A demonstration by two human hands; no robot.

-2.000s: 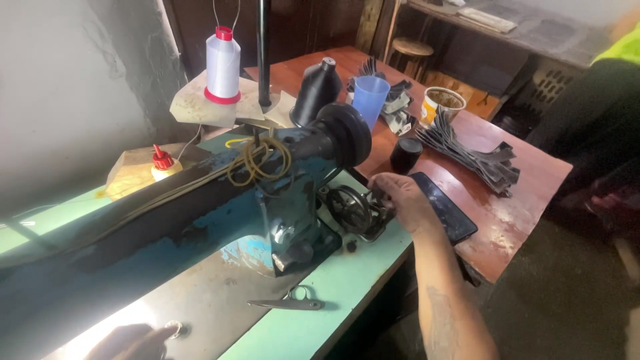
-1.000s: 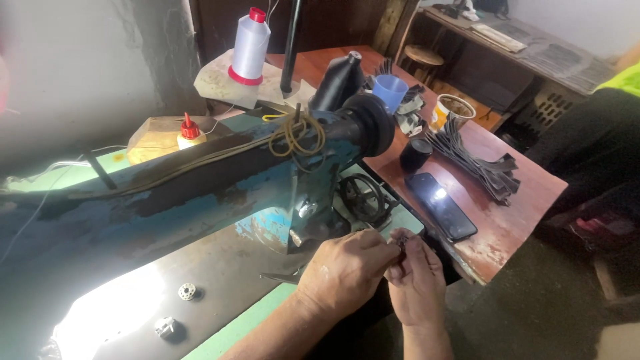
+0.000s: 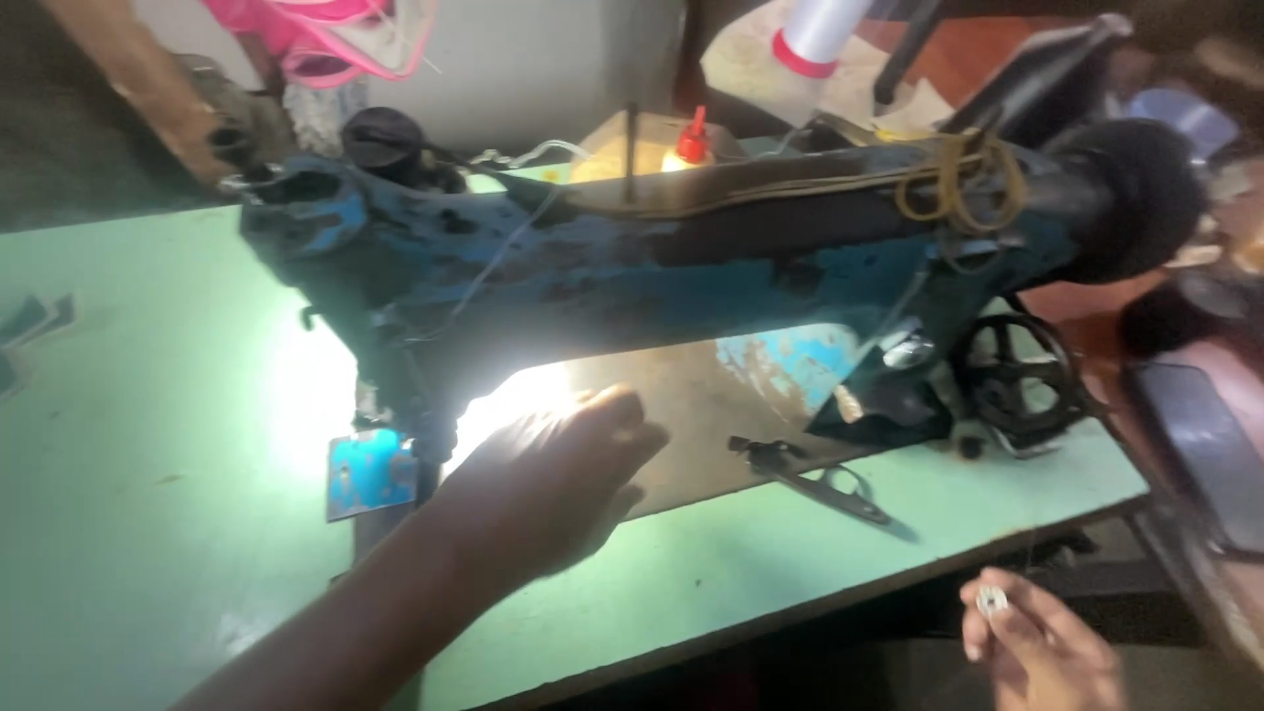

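Note:
My left hand [image 3: 553, 474] reaches over the metal bed [image 3: 671, 415] of an old blue sewing machine [image 3: 612, 267], under its arm; its fingers are curled and whatever lies beneath them is hidden. Low at the right, my right hand [image 3: 1037, 642] pinches a small round metal bobbin [image 3: 990, 600] between thumb and fingers, beyond the table's front edge. Thread snips [image 3: 820, 484] lie across the edge of the bed and the green tabletop. A spoked bobbin-winder wheel [image 3: 1022, 380] stands at the machine's right end.
Behind the machine are a red-capped bottle [image 3: 691, 148] and a white thread cone [image 3: 820, 35]. A coil of cord [image 3: 963, 188] hangs on the machine's arm. A phone [image 3: 1200, 444] lies on the reddish table at the right. The green tabletop [image 3: 148, 553] spreads to the left.
My hands were together near the winder wheel and have parted: the left is over the bed, the right low at the right with the bobbin. The view has swung left.

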